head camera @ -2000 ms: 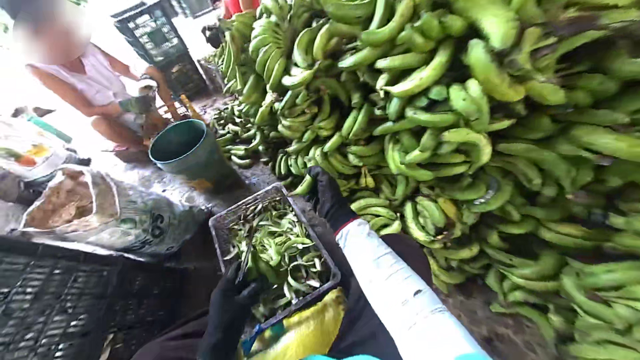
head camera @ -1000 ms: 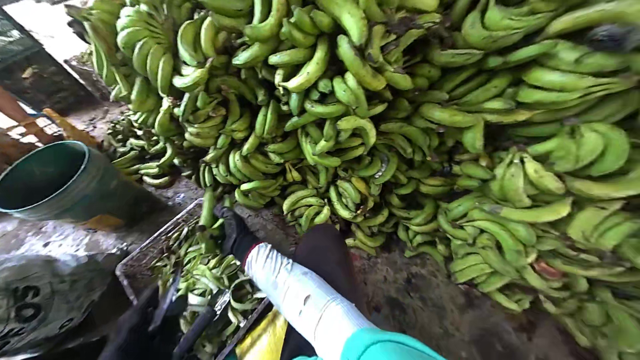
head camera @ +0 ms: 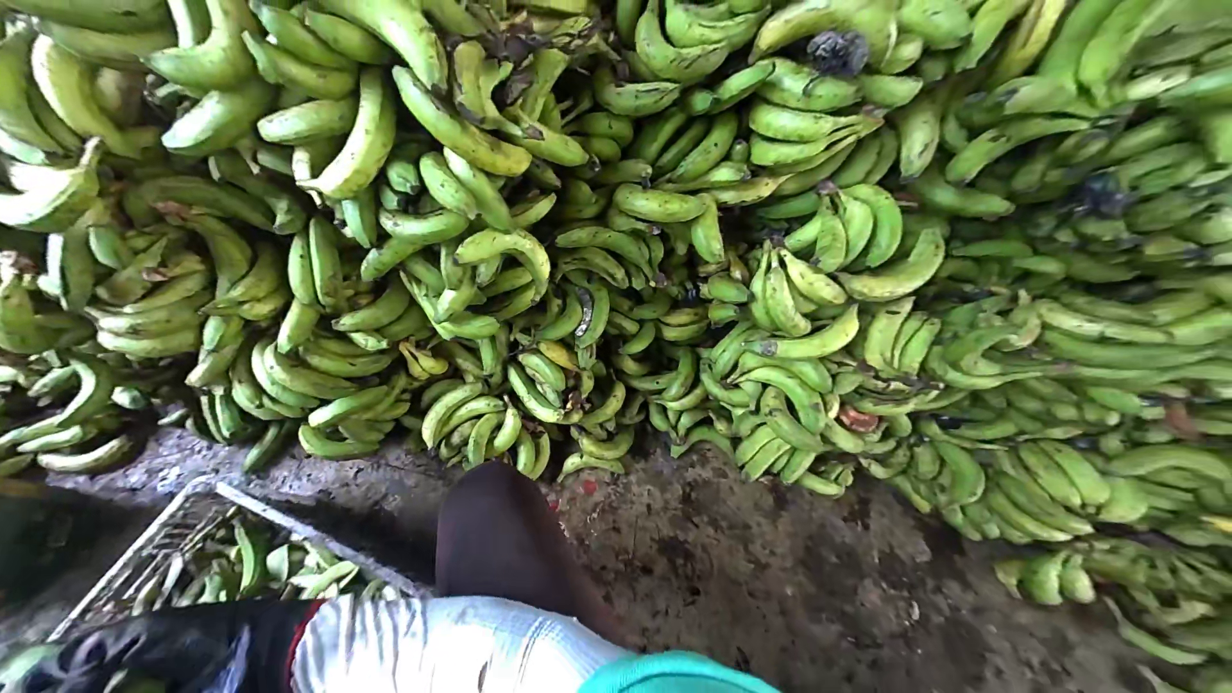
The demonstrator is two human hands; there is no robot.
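My right hand, in a black glove below a white sleeve, reaches in at the bottom left over a plastic crate. Its fingers are blurred at the frame's edge, so I cannot tell what it holds; something green lies beside them. Green peels fill the part of the crate that shows. Beyond the crate rises a large heap of green plantains, many still joined in hands. My left hand is out of view.
My knee in dark cloth stands between the crate and the heap's lower edge. A stained, wet-looking concrete floor lies to the right of it. The heap spans the whole upper view and runs down the right side.
The view has swung far to the right; the bucket and my left hand have left it. My right arm now lies lower, across the near side of the crate.
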